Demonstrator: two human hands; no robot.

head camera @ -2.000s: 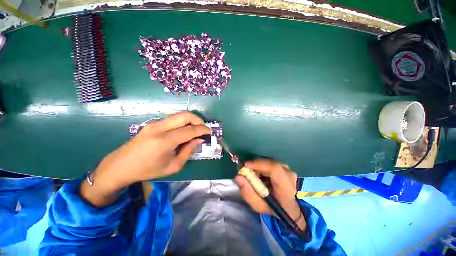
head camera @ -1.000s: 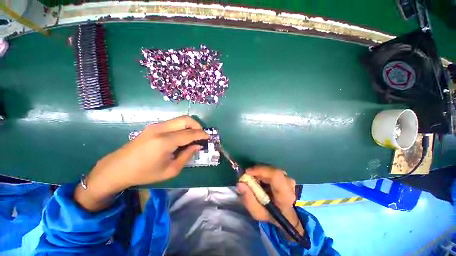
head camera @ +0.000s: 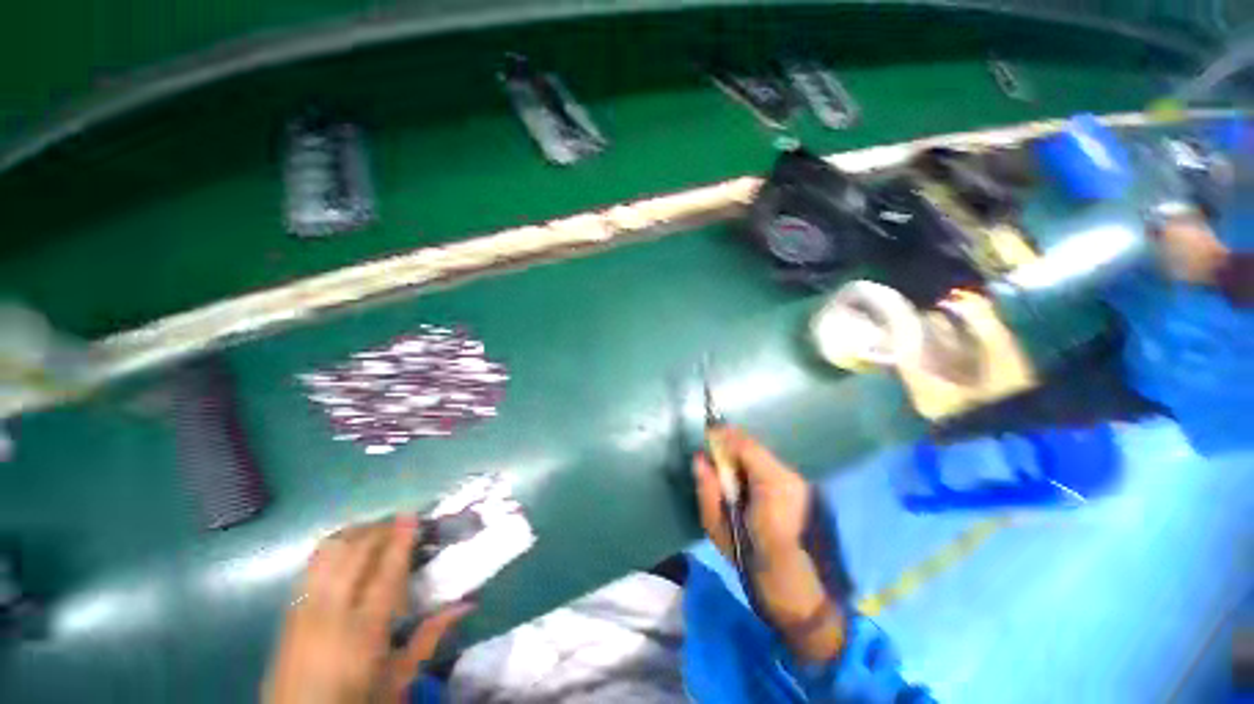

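The picture is blurred. My left hand (head camera: 360,612) is at the near edge of the green mat, its fingers on the left end of the silver-white circuit board (head camera: 476,550), which lies tilted. My right hand (head camera: 765,516) holds the soldering iron (head camera: 726,465) by its pale grip, tip pointing up and away from the board, to its right. The heap of small purple-pink and silver components (head camera: 407,388) lies beyond the board. The row of small dark parts (head camera: 217,447) is left of the heap. No solder wire can be made out.
A black fan (head camera: 805,227), a white cup (head camera: 864,326) and a tan block (head camera: 967,360) stand at the right. Beyond the whitish rail (head camera: 481,256), boards (head camera: 327,179) lie on the green strip. Another person's hand (head camera: 1188,249) and blue sleeve are at far right.
The view has turned right and up, showing the far strip and another person. The iron's tip has left the board. My left hand has shifted to the board's left end, uncovering more of it.
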